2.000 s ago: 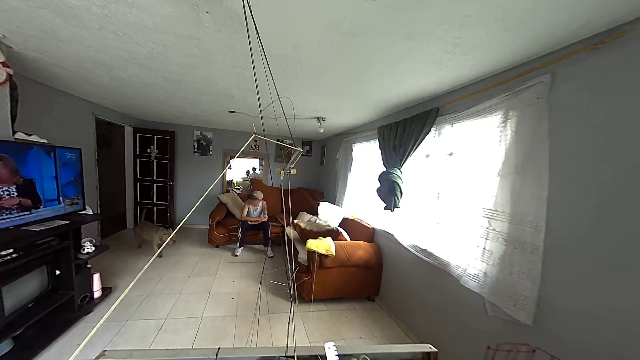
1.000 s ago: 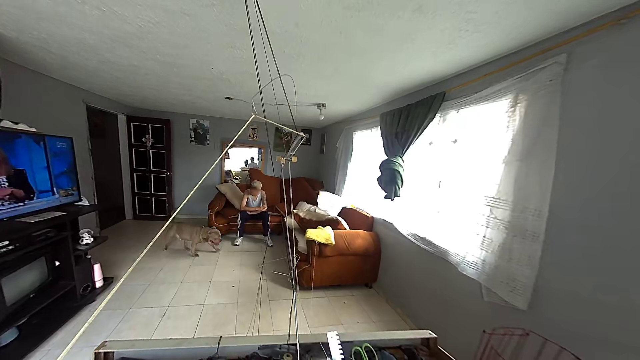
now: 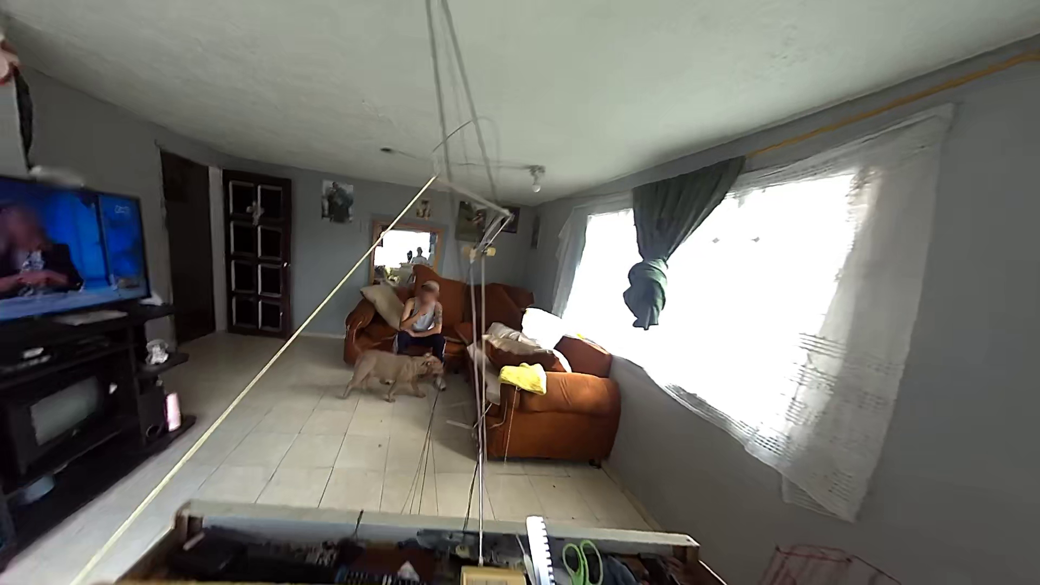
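Observation:
Neither my left hand nor my right hand shows in the head view, so what they hold is hidden. At the bottom of the view lies a shallow wooden tray (image 3: 439, 518) of mixed small items. Green-handled scissors (image 3: 582, 561) and a white toothed strip (image 3: 539, 552) stand up at its right side. A pale cord (image 3: 268, 367) runs from the lower left up to a thin wire frame (image 3: 475, 197) hanging at the centre. Below that frame, strings (image 3: 481, 406) drop toward the tray past small light-coloured clips (image 3: 479, 253).
A person (image 3: 422, 315) sits on an orange-brown sofa (image 3: 561, 414) with a yellow cloth (image 3: 524, 378). A tan dog (image 3: 390, 372) stands on the tiled floor before them. A television (image 3: 122, 252) on a black stand (image 3: 106, 422) is at left; a curtained window (image 3: 731, 325) at right.
The dog has moved right, from near the door to in front of the seated person. That person has raised a hand toward the face. More of the tray shows as the view tilts down.

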